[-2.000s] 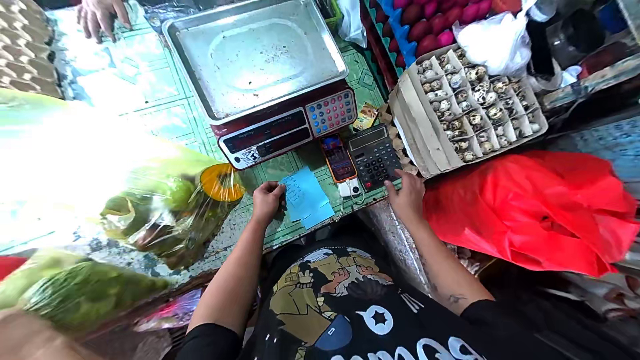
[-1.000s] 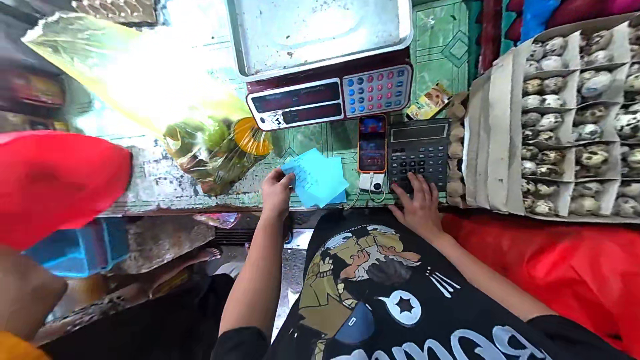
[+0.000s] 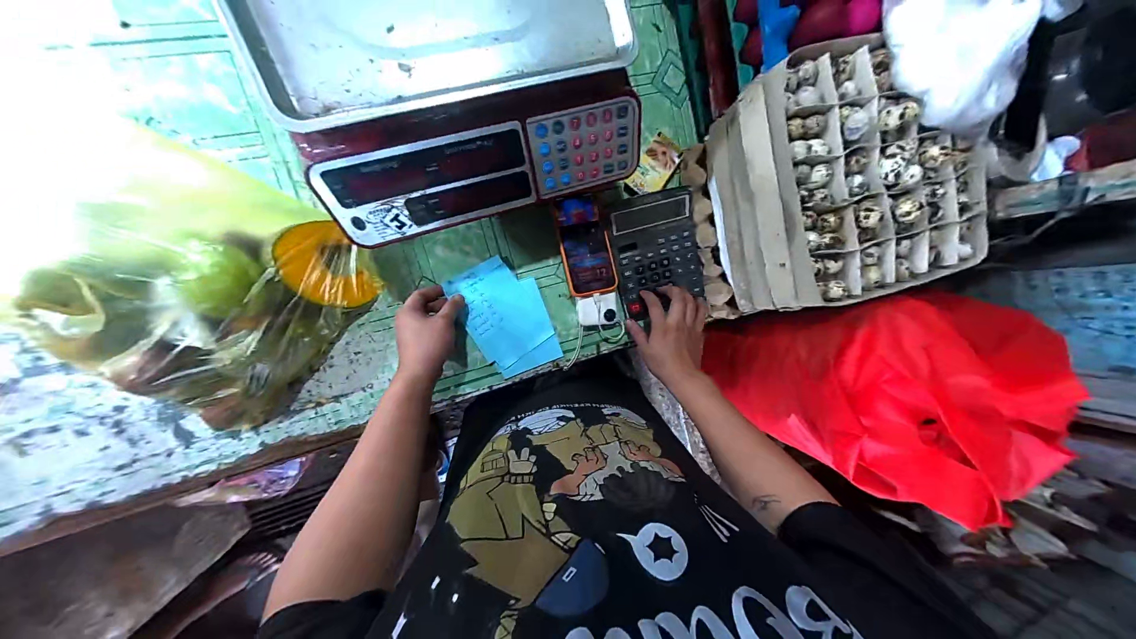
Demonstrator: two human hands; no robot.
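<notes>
Blue paper slips point(image 3: 504, 312) with handwriting lie on the green patterned table cover. My left hand point(image 3: 428, 330) pinches their left edge between thumb and fingers. Over the lower keys of a dark desk calculator point(image 3: 658, 244) rests my right hand point(image 3: 671, 330), fingers spread and fingertips on the keys. Between the slips and the calculator lies a phone in an orange case point(image 3: 587, 257), with a white plug or adapter point(image 3: 598, 310) and cable just below it. A dark red digital scale with a metal pan point(image 3: 470, 164) stands behind them.
A clear plastic bag of produce point(image 3: 213, 311), with a cut orange squash point(image 3: 326, 264), sits at left. Right of the calculator is a cardboard box of quail eggs point(image 3: 861, 177), above a red bag point(image 3: 896, 390). A small yellow packet point(image 3: 655, 163) lies near the scale.
The view has turned and shifted noticeably. A red object and part of another person, seen at the left one second ago, are out of view. Both my hands stay at the slips and the calculator.
</notes>
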